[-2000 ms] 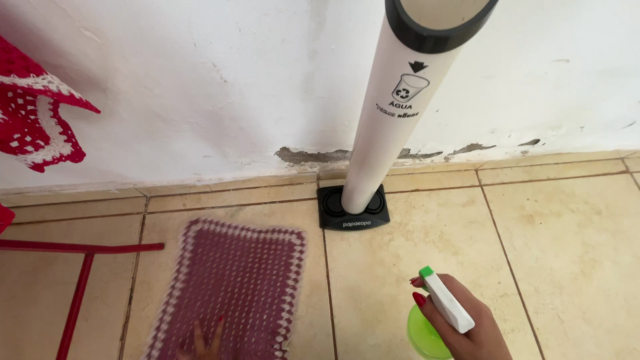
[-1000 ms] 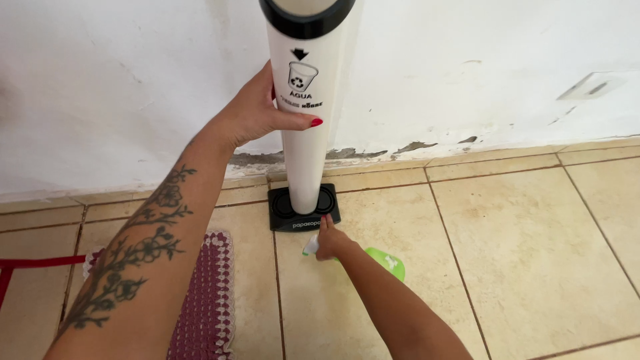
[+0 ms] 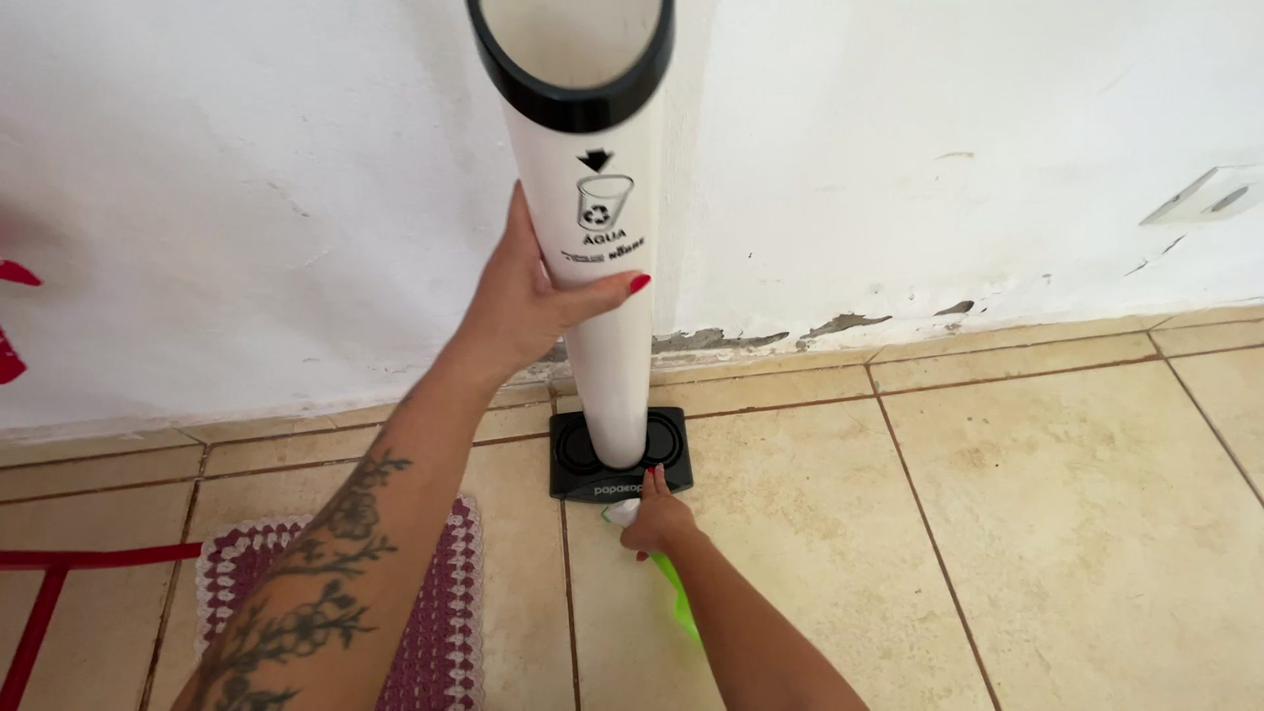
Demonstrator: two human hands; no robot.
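A white tube-shaped cup dispenser for used cups [image 3: 617, 346] with a black rim rises from a black plastic base [image 3: 573, 474] on the tiled floor. Around the tube's left side my left hand [image 3: 533, 286] is wrapped, thumb across the front. My right hand [image 3: 657, 513] is down at the front edge of the base, its extended fingers touching it beside the tube's foot. The same hand holds a spray bottle, whose white head [image 3: 622, 511] shows at its left and whose green body [image 3: 675, 597] is mostly hidden behind the hand and forearm.
Behind the tube stands a white wall [image 3: 839, 178] with peeling paint low down and a wall plate [image 3: 1205, 196] at right. A purple and white crocheted mat [image 3: 459, 592] lies under my left forearm. At left are a red metal bar [image 3: 99, 558] and red cloth [image 3: 8, 355].
My left hand has come up from over the mat onto the tube. My right hand has moved with the spray bottle to the base. The view has shifted.
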